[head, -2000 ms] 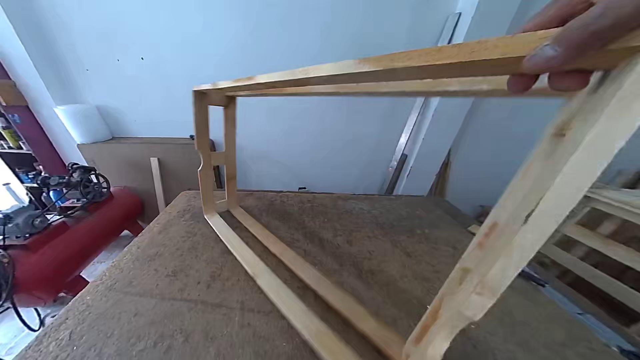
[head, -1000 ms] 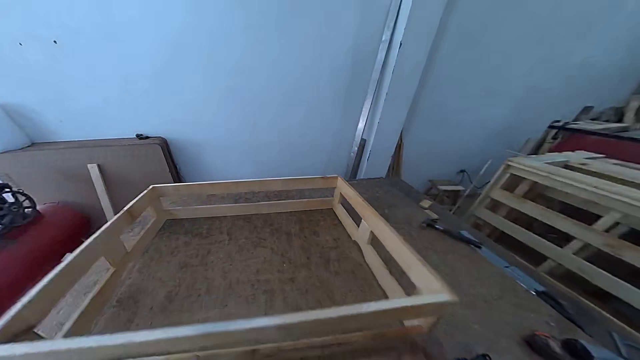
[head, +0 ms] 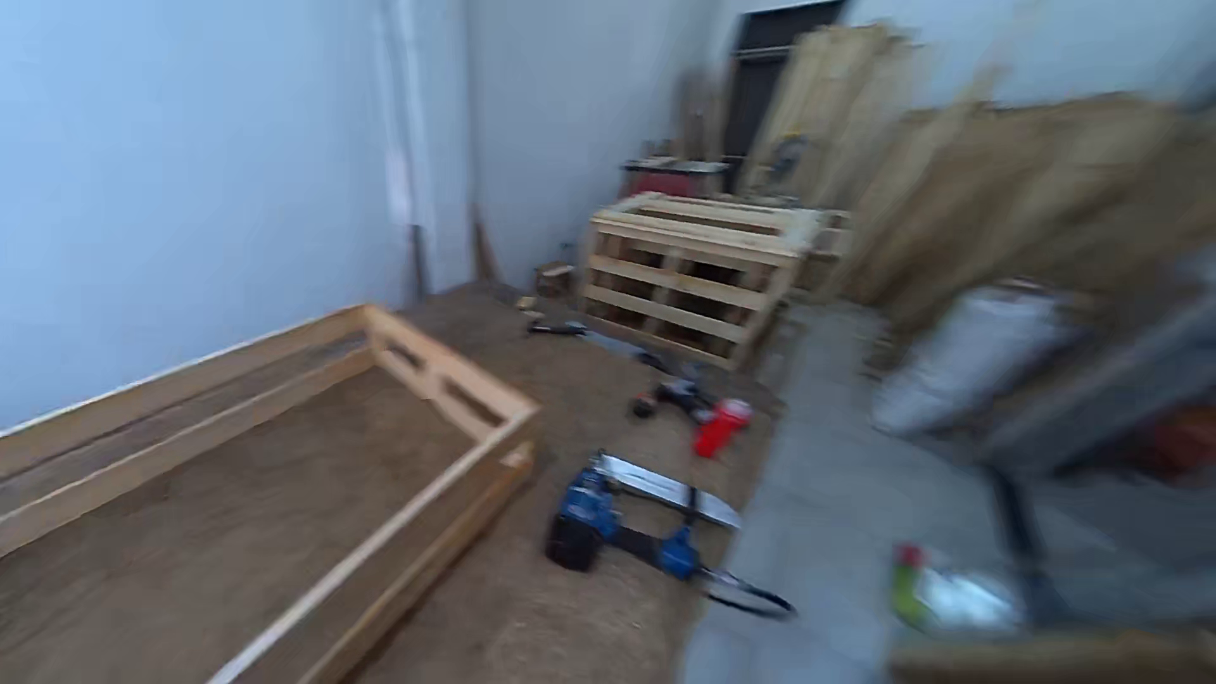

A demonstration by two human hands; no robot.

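Neither of my hands is in the view. A rectangular wooden frame of pale slats [head: 456, 380] lies on the brown workbench [head: 570, 627] at the left, its lower left part cut off by the view's edge. To its right lies a blue and black pneumatic nailer [head: 617, 532] with a silver magazine and a hose at its handle end. Beyond the nailer are a red container [head: 722, 427] and a blurred dark power tool [head: 673, 399]. Farther back on the bench lies another dark, long-shaped tool [head: 559, 329].
A slatted wooden crate [head: 684, 275] stands past the bench's far end. Long boards [head: 817, 104] lean at the back wall. On the right, blurred, are a white sack-like bundle [head: 964, 356] and a green, red and white item [head: 950, 594] beyond the bench's edge.
The hand that held the raised wooden frame two seconds ago is out of view. The frame came down flat on the bench. The view has swung right.
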